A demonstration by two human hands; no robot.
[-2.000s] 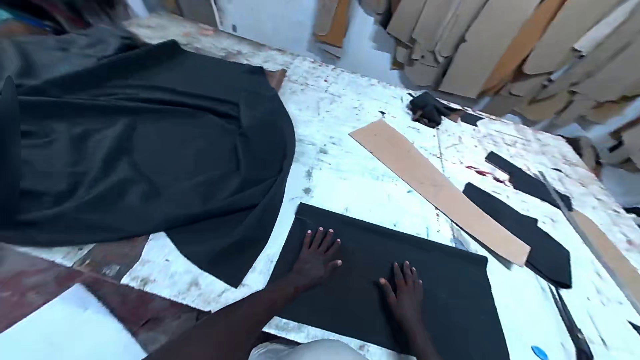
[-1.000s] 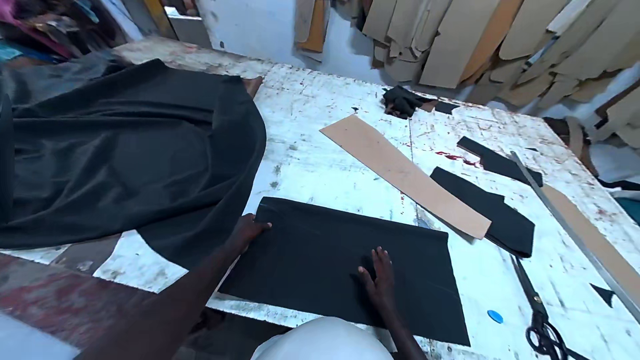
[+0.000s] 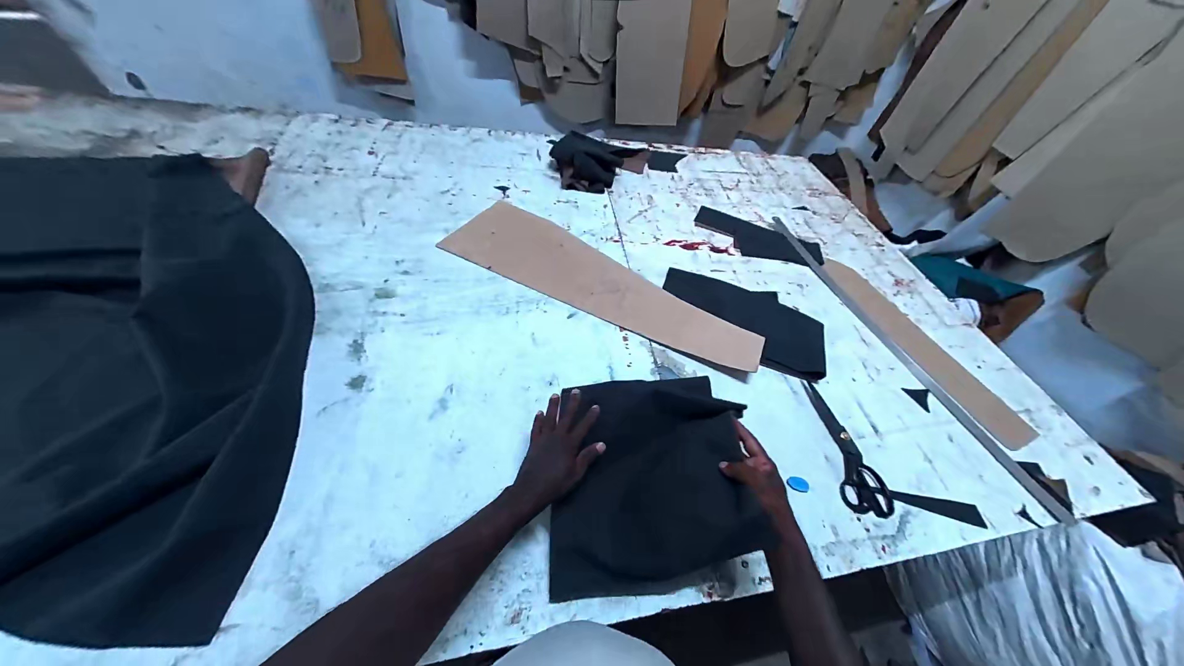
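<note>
A piece of black fabric (image 3: 647,490), folded over on itself with a raised, rumpled upper right edge, lies at the near edge of the white table. Flat on its upper left part, with fingers apart, rests my left hand (image 3: 557,449). My right hand (image 3: 760,470) is at the fabric's right edge, its fingers curled there; whether they pinch the cloth is partly hidden. Beyond them lie a long tan card pattern piece (image 3: 601,287) and a folded black fabric piece (image 3: 786,328). Black-handled fabric shears (image 3: 856,462) and a blue disc (image 3: 797,484) are right of my right hand.
A large black cloth (image 3: 157,388) covers the table's left side. A metal ruler (image 3: 916,370) lies along another card pattern (image 3: 934,356) at the right. Crumpled dark scraps (image 3: 587,162) sit at the far edge. Card patterns (image 3: 652,60) hang on the wall behind.
The black fabric lay wide and flat before; now it is folded into a narrower shape. My left hand has moved off its left corner onto its upper part. The view has shifted.
</note>
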